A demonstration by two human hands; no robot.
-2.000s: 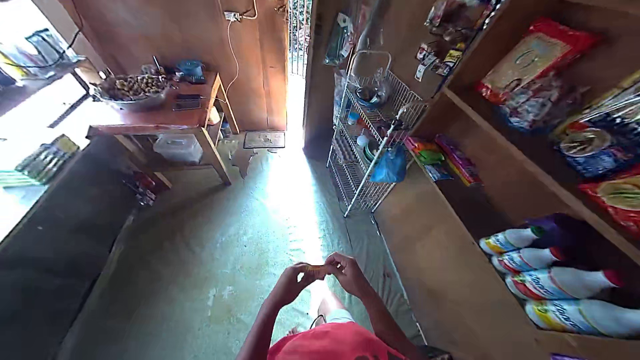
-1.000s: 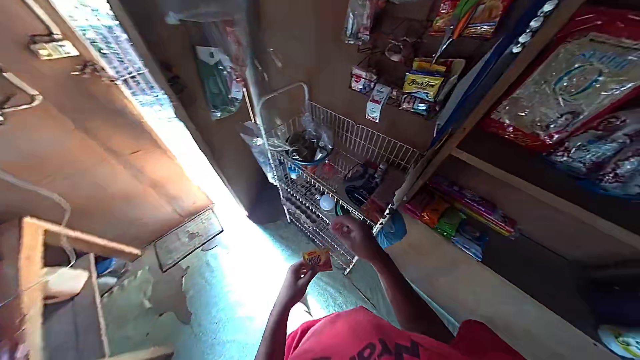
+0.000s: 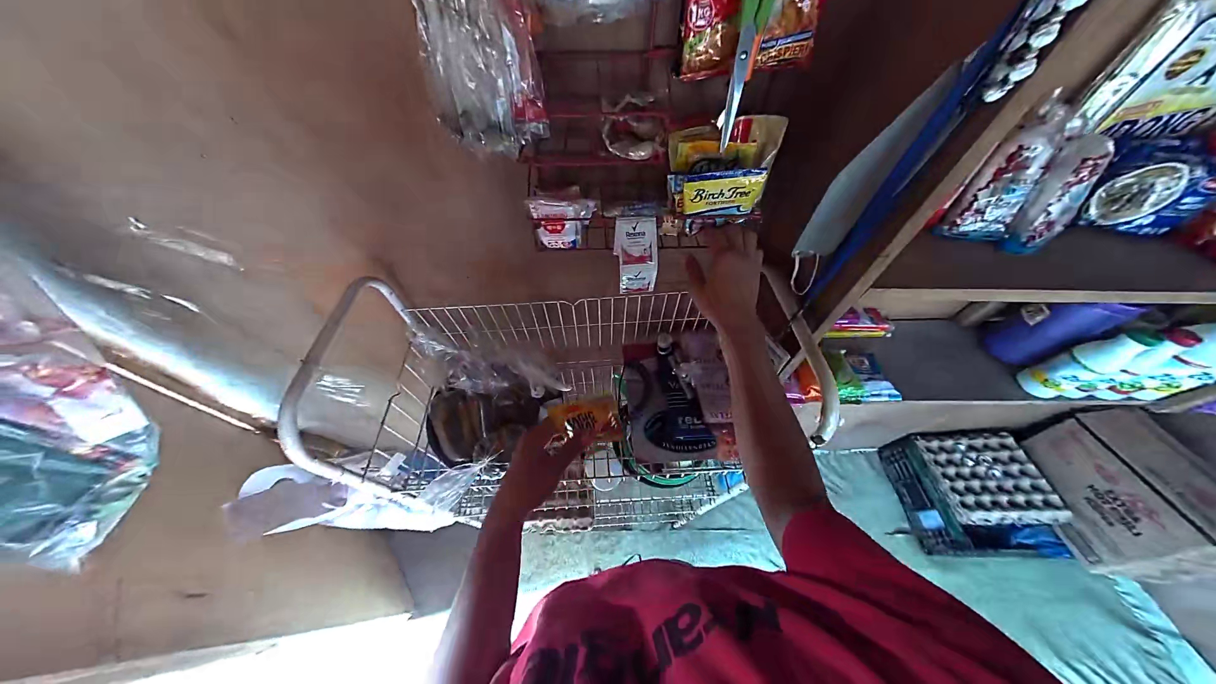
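Note:
My left hand [image 3: 551, 461] holds a small orange-yellow sachet [image 3: 586, 421] over the top of a white wire rack [image 3: 494, 318]. My right hand [image 3: 730, 275] is raised to the wall, its fingers at the lower edge of a yellow and blue Birch Tree sachet [image 3: 724, 193]; whether they grip anything is not clear. That sachet hangs with others on a red wire grid [image 3: 594, 161]. Left of my right hand hang white Rexona sachets [image 3: 636, 249]. Scissors [image 3: 737, 90] hang point down in front of the sachets.
Bottles and packets lie in the rack's top basket, with a dark bottle [image 3: 673, 408] among them. Clear plastic bags [image 3: 475, 71] hang at upper left. Wooden shelves [image 3: 988, 275] with packed goods stand on the right. Egg trays [image 3: 993, 475] and a cardboard box [image 3: 1121, 494] lie below them.
The view has moved close to the rack and wall grid. My right hand has risen to the hanging sachets. The orange-yellow sachet stays in my left hand, which is now over the rack.

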